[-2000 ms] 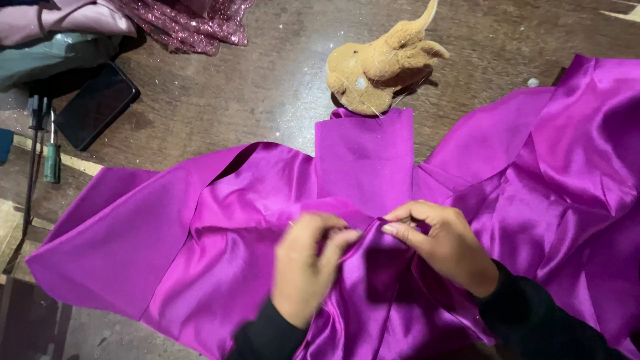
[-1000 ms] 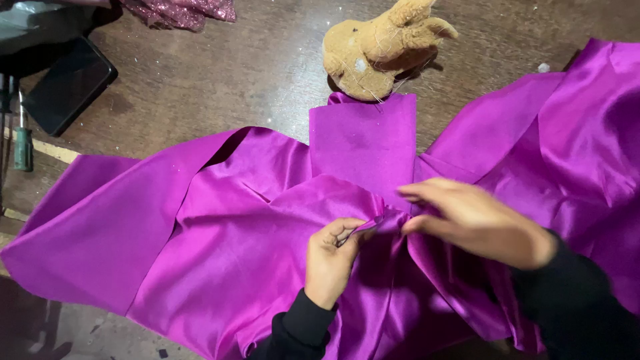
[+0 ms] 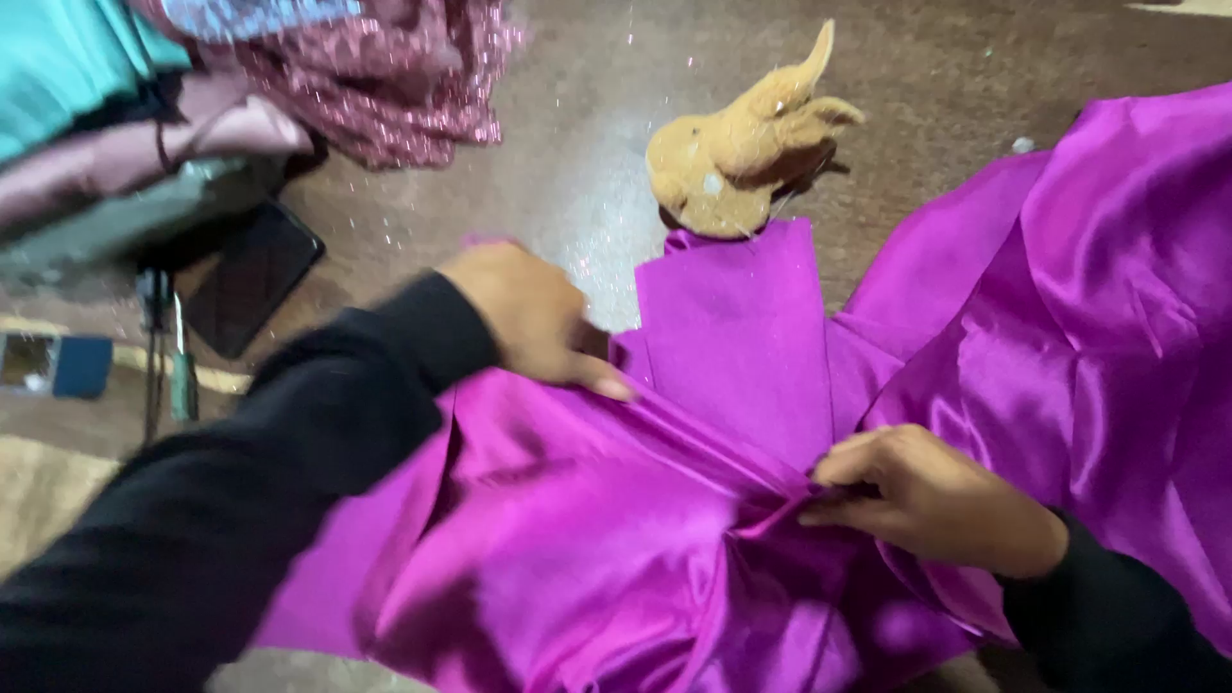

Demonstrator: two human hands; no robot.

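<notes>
Shiny magenta satin fabric (image 3: 597, 539) spreads in folds over the wooden table. My left hand (image 3: 534, 313), slightly blurred, grips the fabric's upper edge left of the middle. At the centre, my right hand (image 3: 924, 496) pinches a gathered fold between thumb and fingers. The edge runs stretched at a slant between both hands. A flat magenta panel (image 3: 731, 337) sticks up above this edge. Touching the top of the panel is a tan plush toy (image 3: 722, 173) with long ear-like parts and fine threads or pins on it.
At the upper left lie a pink sequined fabric (image 3: 414, 87), turquoise fabric (image 3: 77, 67) and other folded cloths. Near them are a black smartphone (image 3: 255, 279), a green-handled tool (image 3: 183, 380) and a small blue item (image 3: 82, 366). The wooden table (image 3: 568, 135) shows behind, with glitter specks.
My left hand has moved up and left from the gathered middle, drawing the fabric edge along. My right hand, apart from the cloth a second ago, now pinches the gathered fold.
</notes>
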